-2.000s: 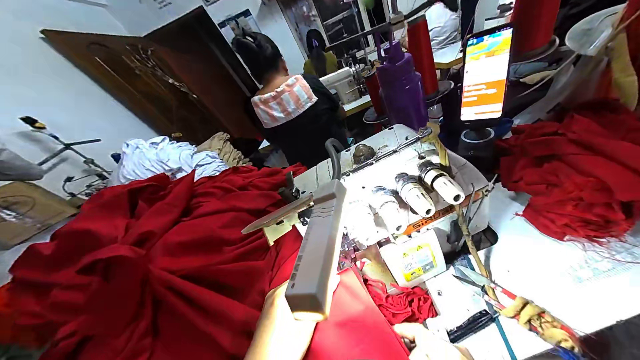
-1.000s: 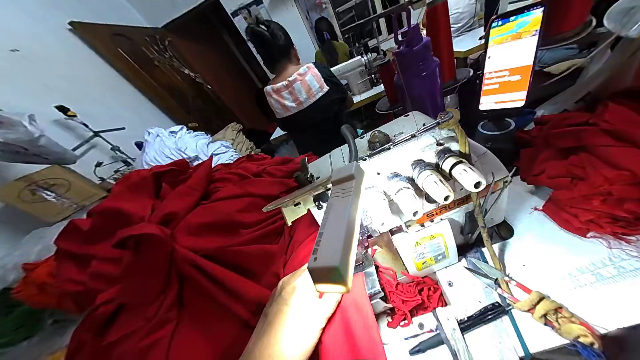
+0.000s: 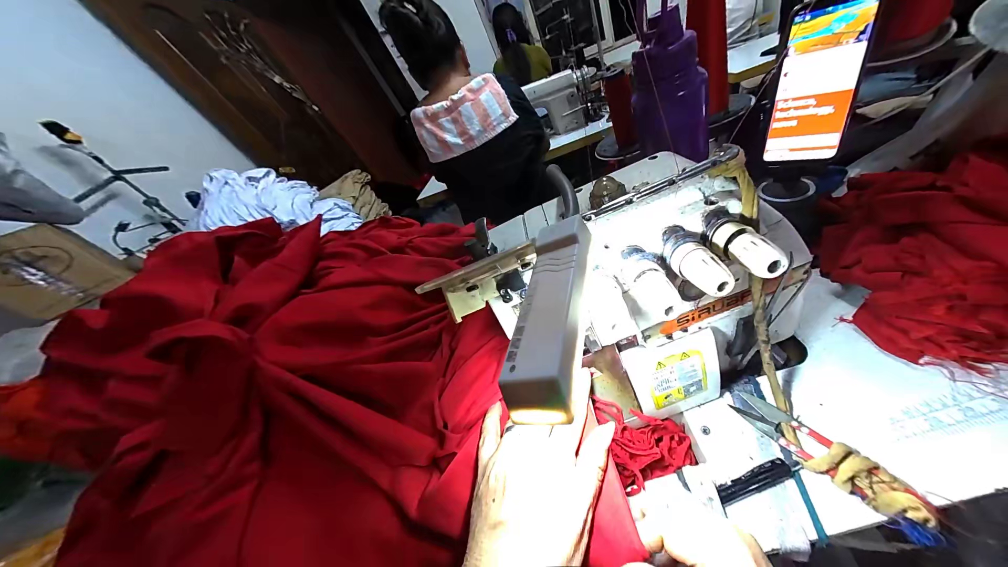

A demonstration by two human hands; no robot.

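A white Siruba overlock sewing machine stands at centre right, with a lit lamp in front of it. Under the lamp my left hand lies on red fabric beside the machine, its fingers partly hidden. At the lower edge my right hand has thumb and fingers on the edge of the red fabric strip; its grip is partly out of frame. A tangle of red trimmings lies between the machine and my right hand.
Scissors with cloth-wrapped handles lie on the white table at right. Behind them is a red fabric pile. A phone stands beside a purple bottle. A person sits beyond the machine.
My right hand, out of view one second ago, is now back at the lower edge by the fabric. My left hand remains under the lamp.
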